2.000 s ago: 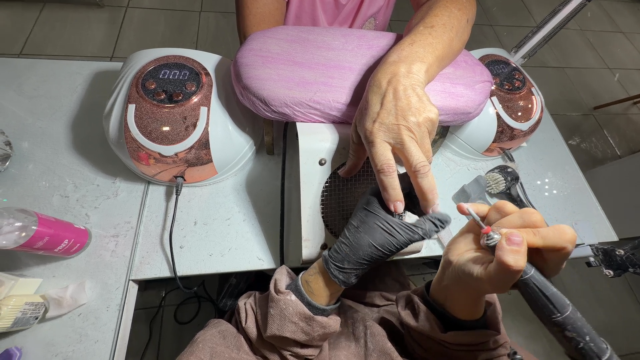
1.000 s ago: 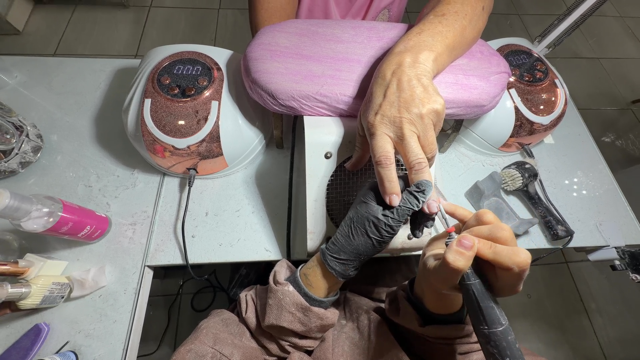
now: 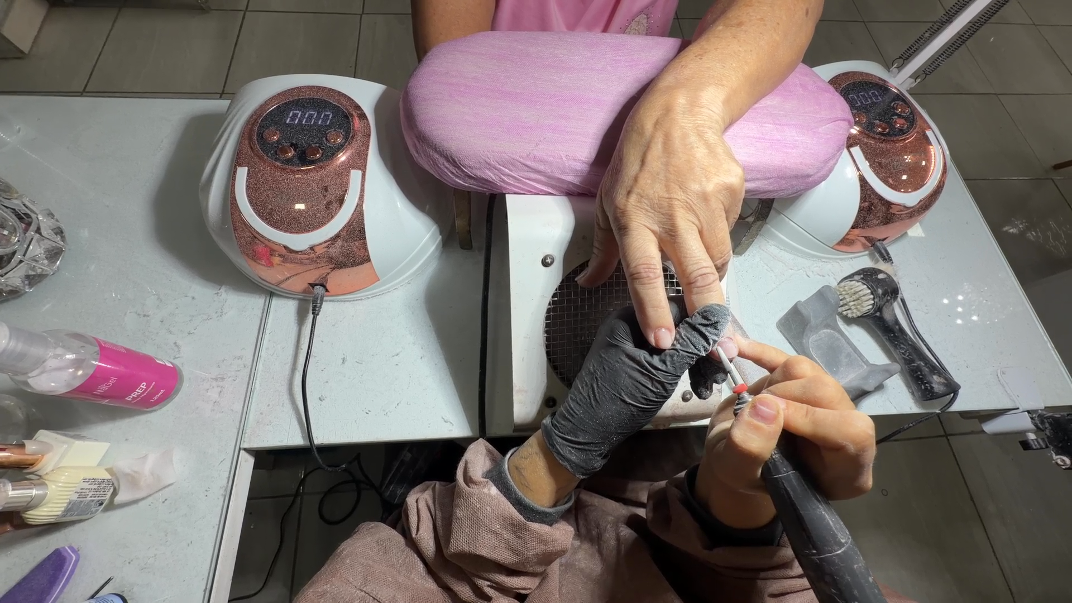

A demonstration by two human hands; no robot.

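Note:
My left hand [image 3: 624, 389], in a black dusty glove, holds a finger of another person's hand [image 3: 674, 180], thumb on top near the fingertip. That person's forearm rests across a pink covered armrest [image 3: 536, 109]. My right hand [image 3: 791, 419] is bare and grips a black electric nail drill handpiece [image 3: 812, 519] like a pen. Its thin bit with a red band [image 3: 739, 389] points at the nail of the held finger; whether it touches cannot be told. Below the hands lies a white dust collector [image 3: 532, 310] with a round mesh grille [image 3: 569, 322].
White and rose-gold nail lamps [image 3: 301, 193] stand on both sides of the armrest. At right lie a black-handled brush [image 3: 909, 343] and a grey handpiece rest [image 3: 837, 335]. A pink-labelled bottle [image 3: 117, 373], small bottles [image 3: 75, 494], a purple file [image 3: 46, 578] and a glass dish [image 3: 25, 239] are at left.
My right hand has brought the drill bit from apart, right of the held finger, to its nail. My left thumb now lies over the held finger. The view has shifted a little.

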